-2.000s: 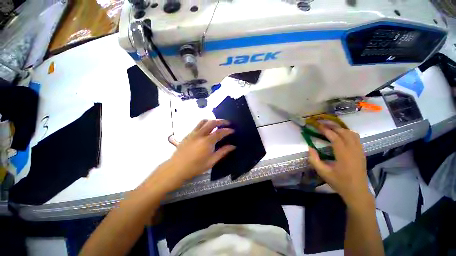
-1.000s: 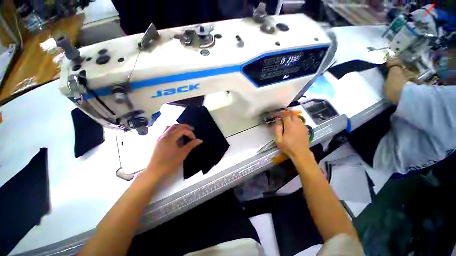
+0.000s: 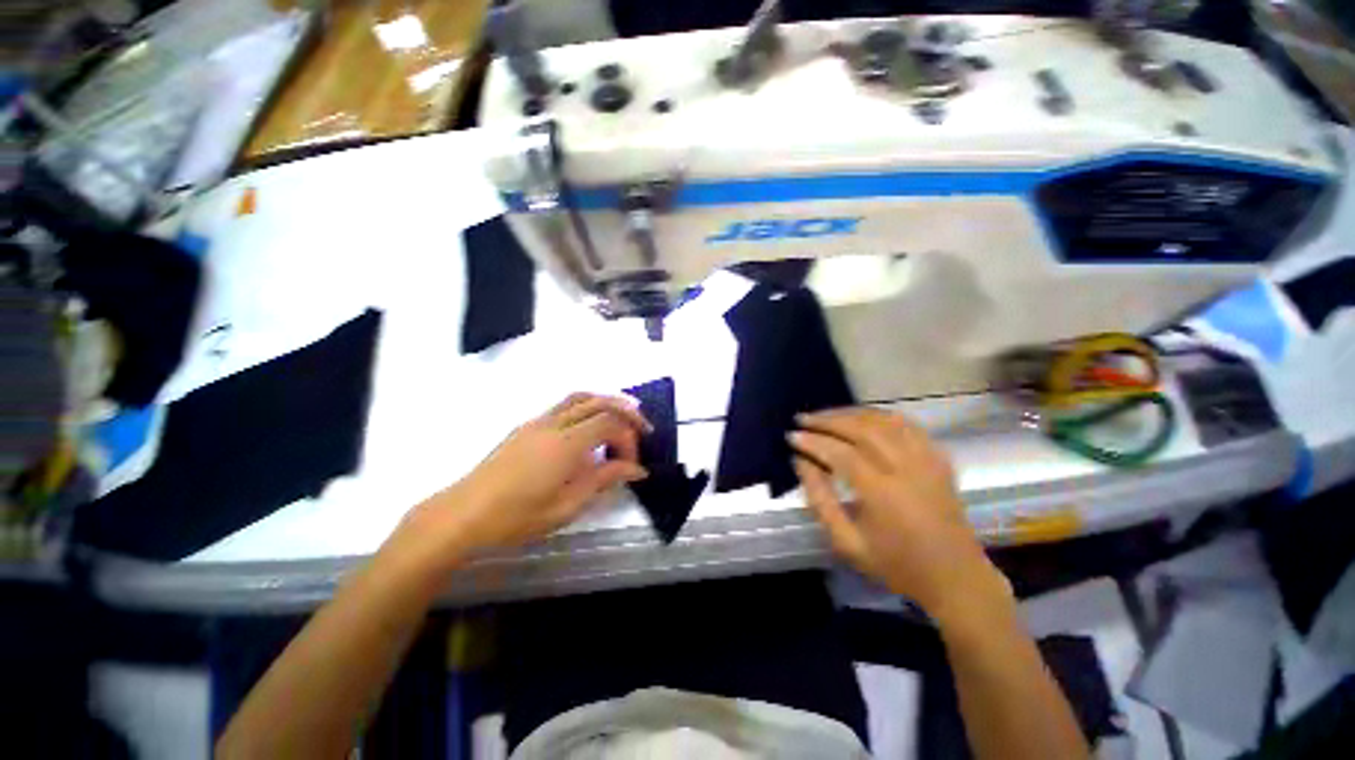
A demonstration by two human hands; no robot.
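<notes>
A small black cut piece (image 3: 663,483) lies below the presser foot (image 3: 652,321), its pointed end near the table's front edge. My left hand (image 3: 557,468) has its thumb and fingertips on the left edge of this piece and pinches it. A larger black piece (image 3: 783,371) lies flat just right of it. My right hand (image 3: 880,498) rests its fingertips on that piece's lower right edge, fingers apart. The image is slightly blurred.
The white JACK sewing machine (image 3: 921,223) spans the back. Scissors with yellow and green handles (image 3: 1107,401) lie at the right. A large black panel (image 3: 268,431) and a smaller black piece (image 3: 498,285) lie at the left. The scale edge (image 3: 446,582) runs along the front.
My right hand has let go of the scissors, now lying under the machine's right side, and moved left to the black pieces. A small black piece now shows separately at my left hand.
</notes>
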